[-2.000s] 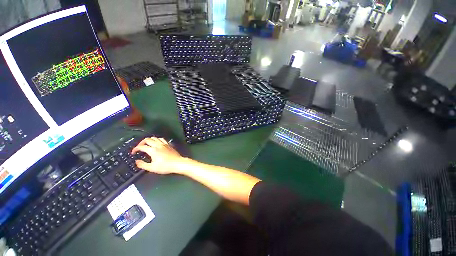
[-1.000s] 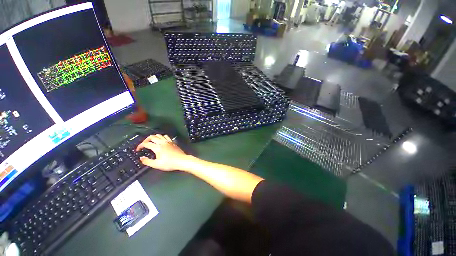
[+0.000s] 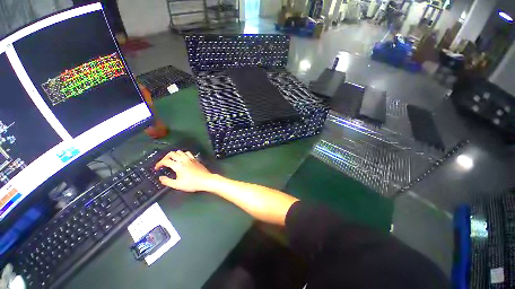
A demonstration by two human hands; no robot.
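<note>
My right hand (image 3: 185,172) is palm down at the right end of the black computer keyboard (image 3: 84,217), fingers bent and slightly apart over the keys. What lies under the palm is hidden. My left hand is not in view. The monitor (image 3: 145,90) stands behind the keyboard at the left. It shows a board map with green, yellow and red marks, and a dark close-up cut off by the left edge. A small dark item with a bluish face (image 3: 150,242) lies on a white card (image 3: 149,217) in front of the keyboard.
Stacked dotted black boards (image 3: 265,135) stand on the green desk (image 3: 180,121) beyond my hand. A flatter dark stack (image 3: 164,80) lies behind the monitor. A rack of thin strips (image 3: 361,163) is at the right. A blue-edged holder (image 3: 462,248) is at lower right.
The close-up on the monitor's left part has changed. The view has shifted slightly since the earliest frame. My right hand stays at the keyboard's right end.
</note>
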